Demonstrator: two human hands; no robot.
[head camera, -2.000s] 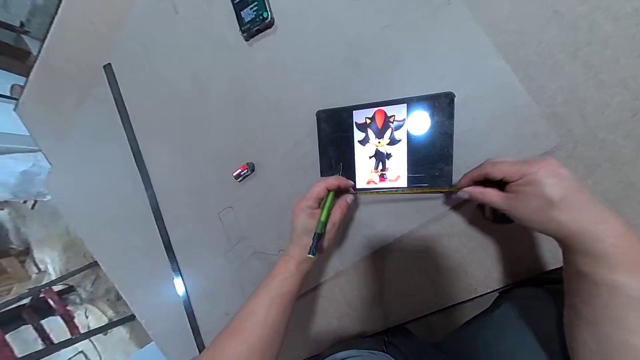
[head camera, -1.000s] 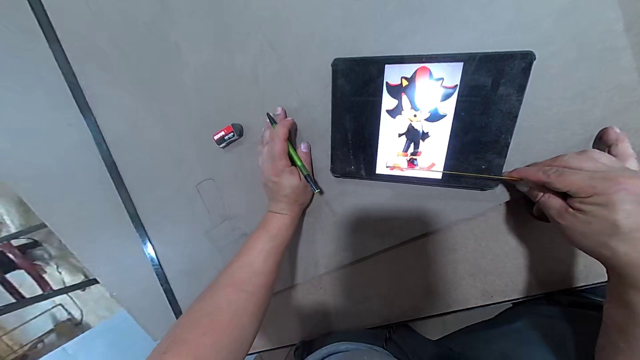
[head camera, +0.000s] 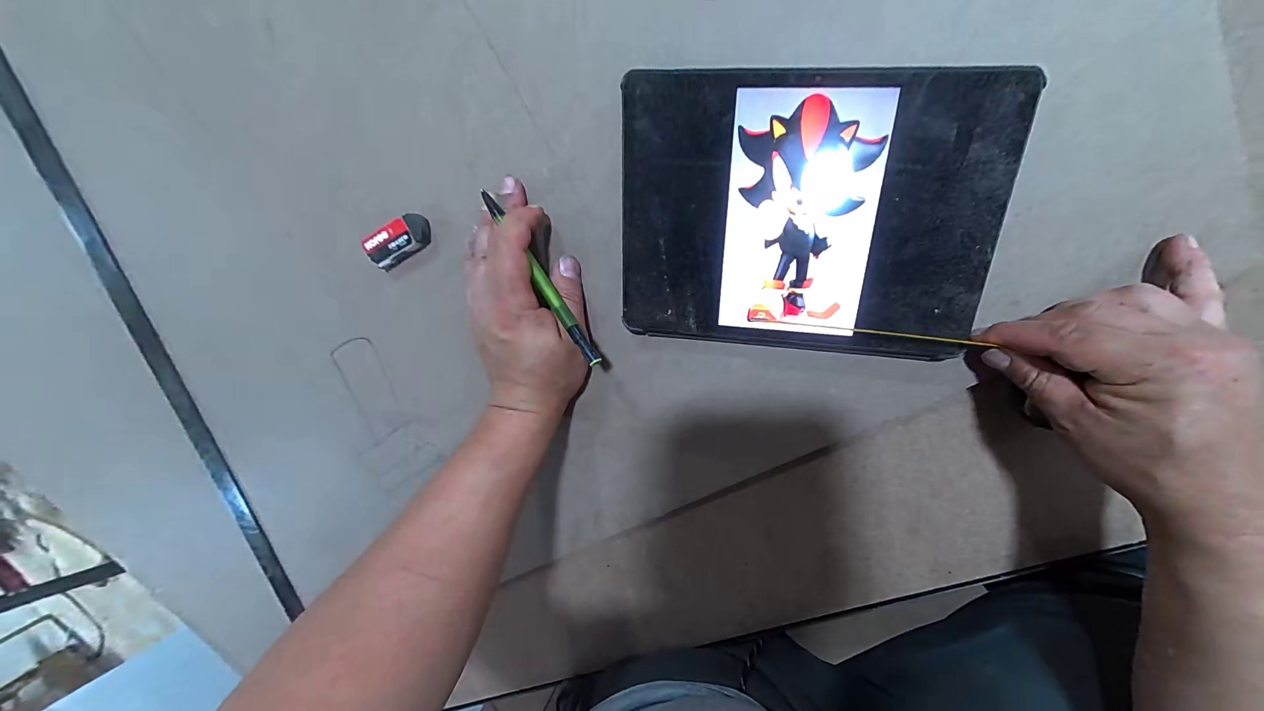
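My left hand (head camera: 523, 306) lies on the large grey-brown sheet, with a green and black pen or mechanical pencil (head camera: 546, 286) held across its fingers. To its right is a black tablet (head camera: 671, 207) that shows a picture of a black and red cartoon hedgehog, with a bright glare over its face. My right hand (head camera: 1116, 375) pinches a thin yellow strip (head camera: 918, 338), seen edge-on, which reaches left over the tablet's lower edge; it looks like a tape measure's blade. What sits inside my right palm is hidden. A red, white and black eraser (head camera: 396, 242) lies left of my left hand.
Faint pencil outlines (head camera: 365, 375) mark the sheet (head camera: 612, 444) below the eraser. A dark metal strip (head camera: 148, 326) runs diagonally down the left side. The sheet's overlapping edge (head camera: 741, 484) crosses below the tablet. My legs (head camera: 948, 642) are at the bottom.
My left hand has left the tablet's lower left corner, where it was two seconds ago, and moved left onto the sheet with the pen. The yellow strip no longer spans the tablet's lower edge. The view is closer.
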